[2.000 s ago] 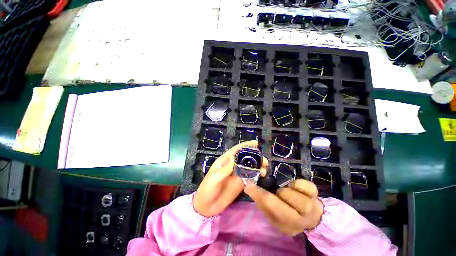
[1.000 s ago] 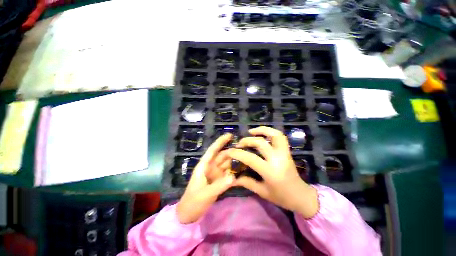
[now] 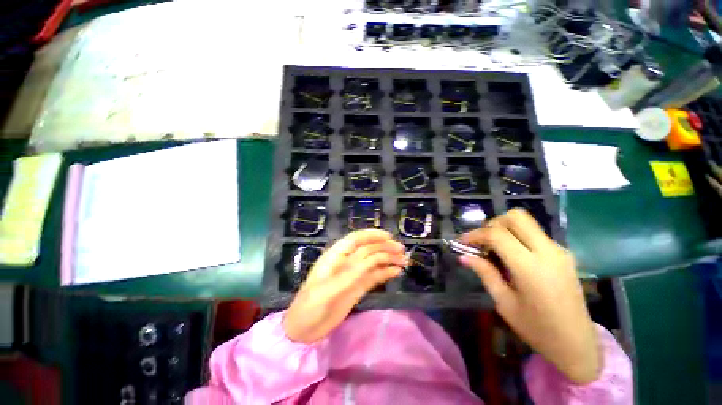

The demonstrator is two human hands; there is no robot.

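Observation:
A black foam tray [image 3: 277, 190] with square pockets holds dark glossy watch-like units, some with bright silver faces. My right hand [image 3: 538, 289], bare, is over the tray's lower right part. Its fingertips pinch a thin silver-edged unit [image 3: 465, 248], seen nearly edge-on above the front row. My left hand [image 3: 342, 278], bare, is over the lower left part, fingers loosely curved and pointing right. No held unit shows in it; its palm side is partly hidden. Its fingertips are beside a unit [image 3: 423, 267] in a front-row pocket.
Left are a record sheet [image 3: 158, 213] with a pink edge and a yellow slip [image 3: 30, 207]. A lower side tray [image 3: 103, 348] holds silver units. Back: black units [image 3: 431, 32] and tangled cables [image 3: 590, 39]. Right: white paper [image 3: 586, 164], yellow label [image 3: 671, 178], white disc [image 3: 654, 123].
The hands were together around a unit; now they are apart. My right hand has moved right with a unit in its fingertips. The view has shifted since the earliest frame.

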